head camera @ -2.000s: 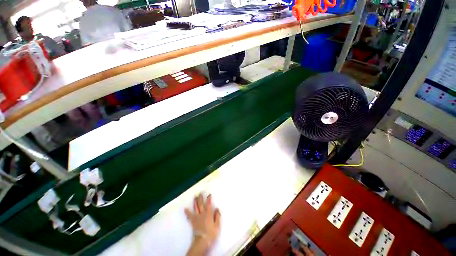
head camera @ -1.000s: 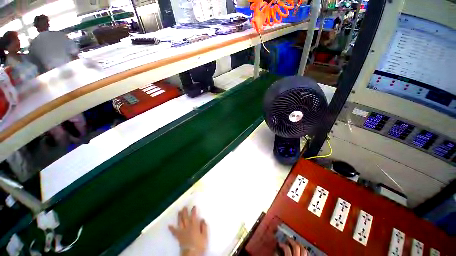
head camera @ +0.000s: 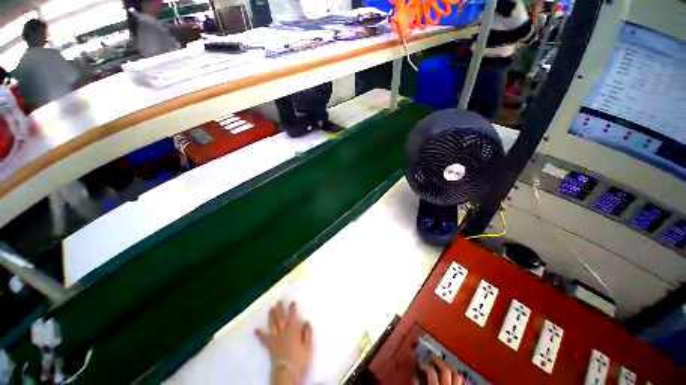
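Note:
My left hand (head camera: 287, 340) lies palm down with fingers spread on the white side ledge (head camera: 342, 301), holding nothing. My right hand (head camera: 440, 371) is at the bottom edge, partly cut off, over the grey output connector strip (head camera: 444, 355) at the near edge of the red-brown test board (head camera: 481, 259). Whether its fingers hold anything cannot be told. White AC socket outlets stand in a row on the board, one of them here (head camera: 451, 282), with no adapters on those in view. White power adapters (head camera: 47, 333) with thin white cables lie on the green conveyor belt at the lower left.
A black desk fan (head camera: 455, 162) stands on the ledge behind the board. The green conveyor belt (head camera: 256, 218) runs diagonally past the ledge. A raised shelf (head camera: 188, 94) crosses above it. The rack with purple-blue meters (head camera: 613, 201) and a screen (head camera: 639, 90) is at right. People are in the background.
The view has turned right, then slightly back left. The white adapters on the belt have shifted toward the lower left edge. My left hand stays flat on the ledge, my right hand at the connector strip.

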